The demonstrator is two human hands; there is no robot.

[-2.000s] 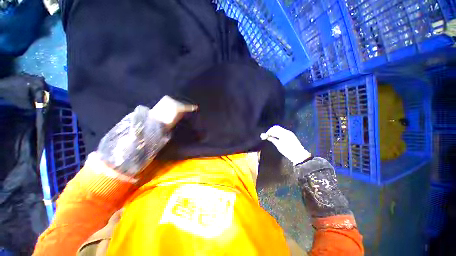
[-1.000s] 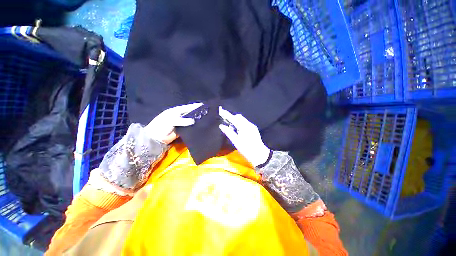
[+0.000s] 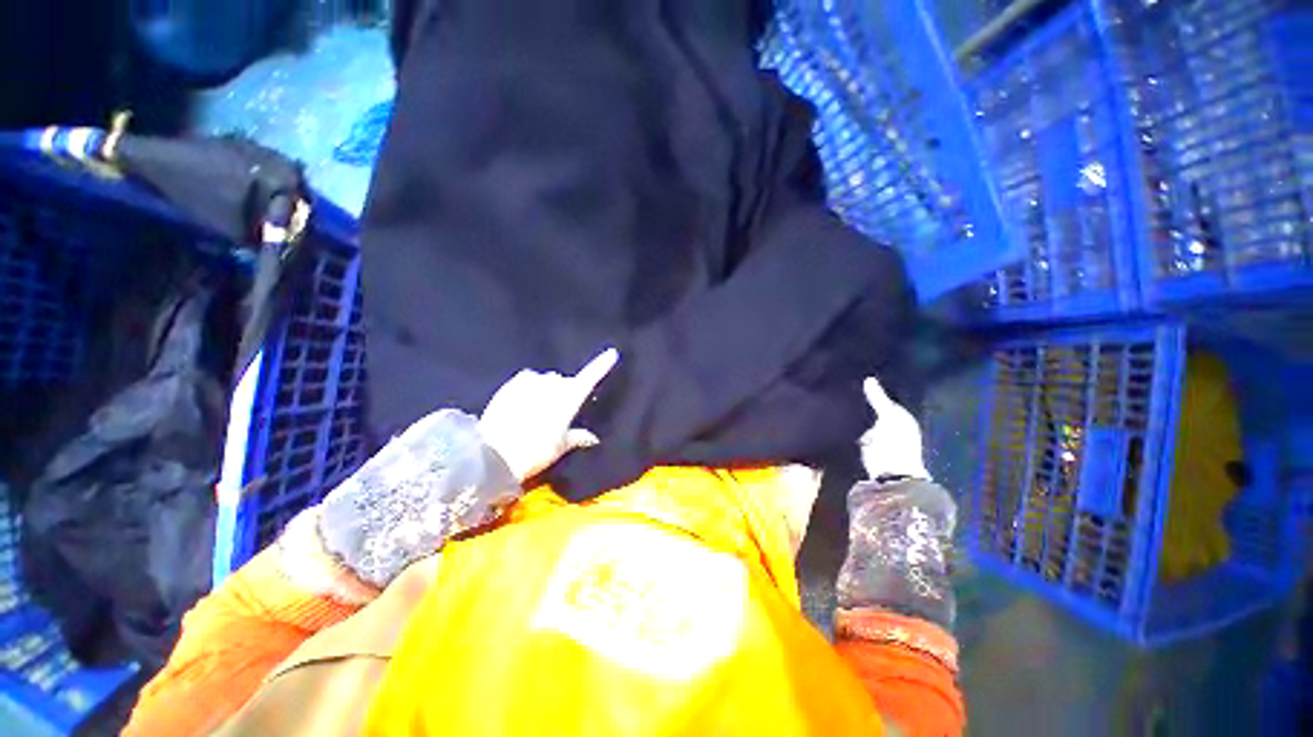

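A large dark jacket (image 3: 533, 216) lies over my lap and stretches away from me to the top edge of the view. My left hand (image 3: 544, 418), in a pale glove, rests on the jacket near its close edge, index finger extended and thumb apart. I see nothing held in it. My right hand (image 3: 891, 435), also gloved, is at the jacket's right edge with one finger pointing up. Its other fingers are bunched against the cloth, and whether they pinch it is unclear. No tool shows.
A blue crate (image 3: 300, 389) at left holds dark garments (image 3: 123, 490), with a dark strap (image 3: 216, 180) over its rim. Blue crates (image 3: 1058, 159) stand at upper right. Another crate (image 3: 1102, 468) at right has yellow material (image 3: 1202, 468) inside. My yellow apron (image 3: 576, 670) is below.
My right hand has moved from the jacket's middle to its right edge. My left hand has moved slightly right and down. The pointed cloth flap between my hands now lies flatter.
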